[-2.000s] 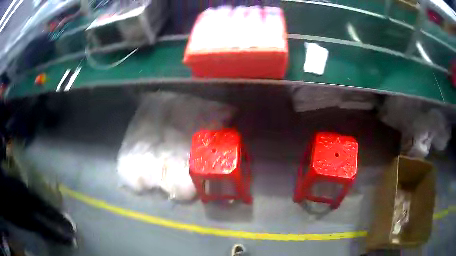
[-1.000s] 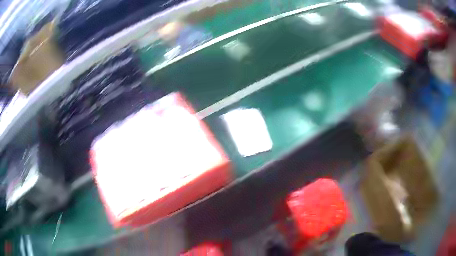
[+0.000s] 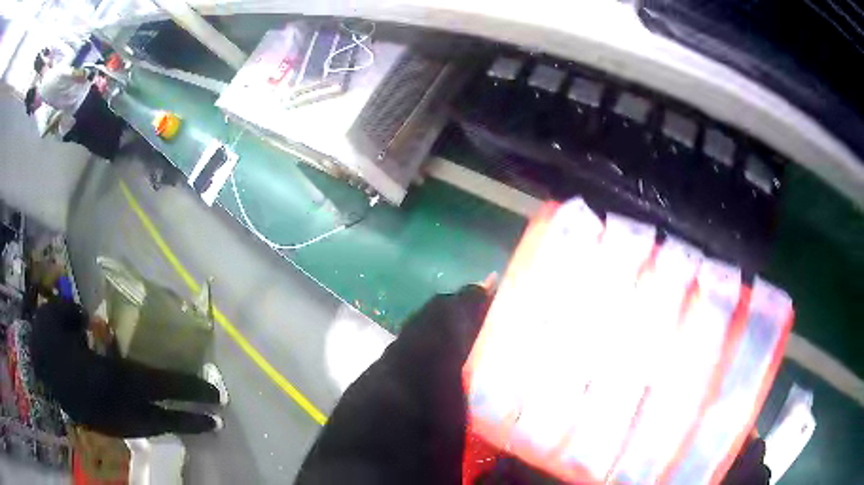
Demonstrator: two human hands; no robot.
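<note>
A red-orange stack of foam trays (image 3: 625,350) with whitish, overexposed contents in rows fills the lower right of the head view, tilted and close. My left hand (image 3: 489,281) shows only as small fingertips at the stack's far left edge, at the end of a black sleeve; they press against it. At the stack's lower right edge is a dark shape (image 3: 754,463), my right sleeve or hand; its fingers are hidden. Whether the stack touches the bench cannot be told. A white flat pile of sleeves (image 3: 790,434) lies on the green bench to its right.
A pale box-like unit (image 3: 313,104) with a cable stands on the green bench (image 3: 407,246). Behind the trays is a black rack (image 3: 616,152). A roll of yellow-orange tape (image 3: 168,124) lies further left. A person in dark trousers (image 3: 123,379) is on the floor side; another is far left.
The view has swung left along the bench. The tray stack now appears larger, at the lower right, with my left arm and fingertips at its side. The stools and carton have left the view.
</note>
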